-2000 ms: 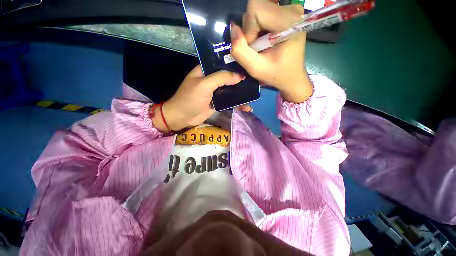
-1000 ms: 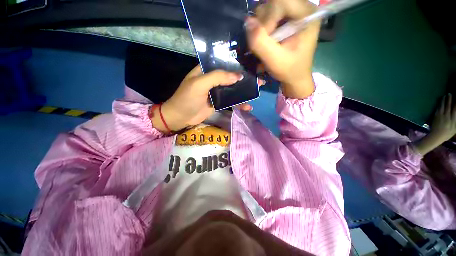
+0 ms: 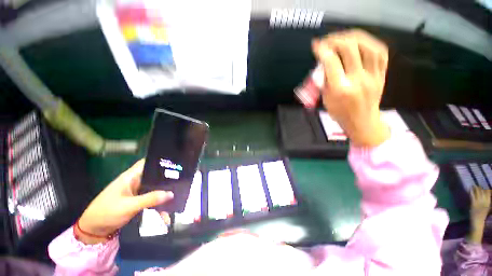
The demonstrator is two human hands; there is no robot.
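My left hand (image 3: 121, 202) holds a smartphone (image 3: 175, 159) upright, its screen dark with small white text and a small white block. Below and behind it lies a black phone tray (image 3: 234, 191) with several phones whose screens are lit white; the held phone and my hand cover part of its left side. My right hand (image 3: 353, 81) is raised at the upper right, closed around a pen (image 3: 309, 90) that is blurred, its red end pointing down and left.
A white sheet with red, yellow and blue blocks (image 3: 210, 43) hangs at the top. Another tray of lit phones (image 3: 32, 172) is at the left edge. A black tray (image 3: 302, 129) stands behind on the green bench (image 3: 323, 183). Another person's hand (image 3: 479, 205) is at the right edge.
The view has tilted up from my lap to the bench. My left hand still holds the phone, now further left. My right hand has moved up and away from the phone with the pen.
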